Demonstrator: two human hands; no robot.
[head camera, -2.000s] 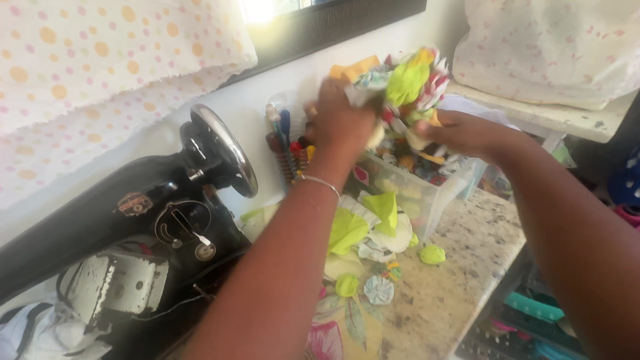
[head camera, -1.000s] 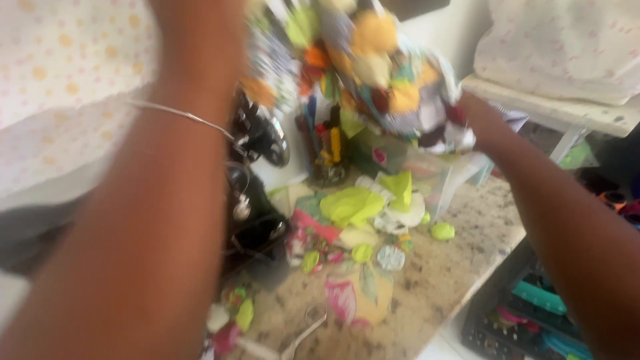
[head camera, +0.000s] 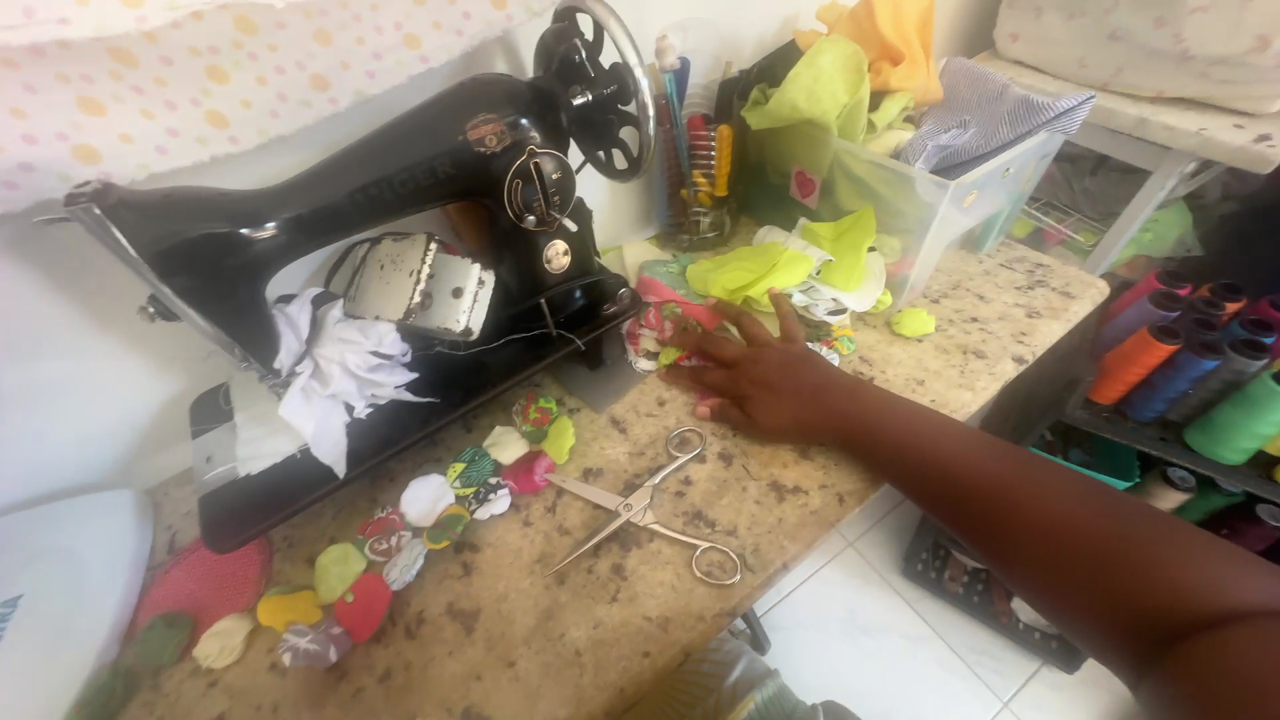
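My right hand (head camera: 765, 375) rests with spread fingers on a heap of fabric yo-yos and scraps, beside bright green cloth pieces (head camera: 755, 275); whether its fingers grip any is hidden. My left hand is out of view. Open metal scissors (head camera: 632, 507) lie on the speckled stone tabletop (head camera: 600, 640), nearer than the hand. To their left, a joined strip of round fabric yo-yos (head camera: 427, 499) in many colours runs along the base of a black hand-crank sewing machine (head camera: 400, 200). White cloth (head camera: 340, 370) is bunched on the machine's bed.
Behind the hand stand a clear plastic bin (head camera: 950, 215) heaped with cloth and a holder with pens and tools (head camera: 705, 180). Thread cones (head camera: 1135, 362) fill a rack at the right, below a small white table (head camera: 1170, 120). A white rounded object (head camera: 65, 590) is at the lower left.
The bundle of colourful yo-yos that both hands held up is no longer raised. My left hand has left the view, and my right hand has come down to the tabletop heap. The view has shifted.
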